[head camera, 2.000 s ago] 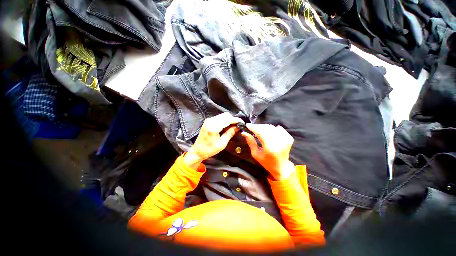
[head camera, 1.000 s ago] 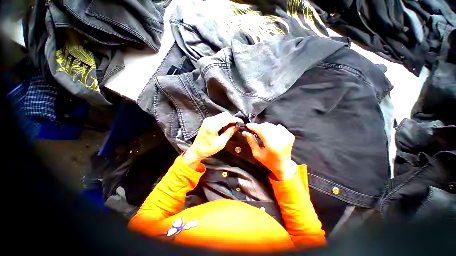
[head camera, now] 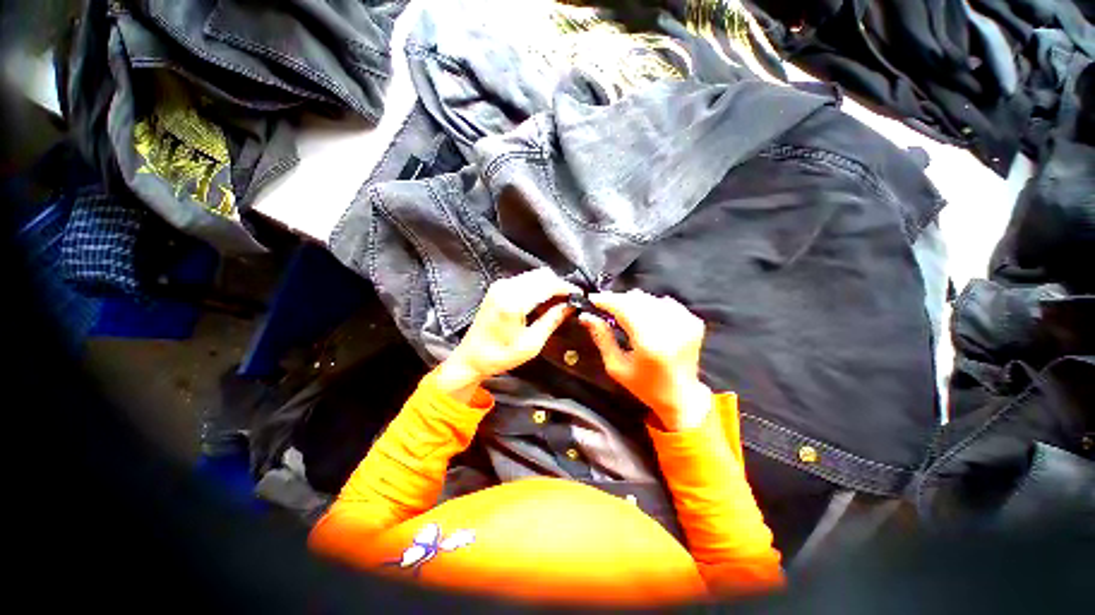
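A dark denim jacket (head camera: pixel 793 300) lies on the table in front of me and partly over my lap, with pale topstitching and gold buttons. My left hand (head camera: pixel 516 324) and my right hand (head camera: pixel 650 348) meet at its middle and pinch a small dark fold of the cloth between thumbs and fingers. A gold button (head camera: pixel 570 358) sits just below my fingertips. A stitched band with a brass button (head camera: pixel 808 454) runs to the right of my right sleeve. No tool can be made out in my hands.
A white tabletop (head camera: pixel 315 168) shows between garments. A grey garment with a yellow-green print (head camera: pixel 186 150) hangs at the left table edge. Dark garments (head camera: pixel 913 72) are heaped at the back right, with more denim (head camera: pixel 1021 336) along the right. Blue items (head camera: pixel 144 312) lie low at the left.
Almost nothing has changed. Both hands keep the same pinch on the cloth, with only very slight shifts of the hands and jacket.
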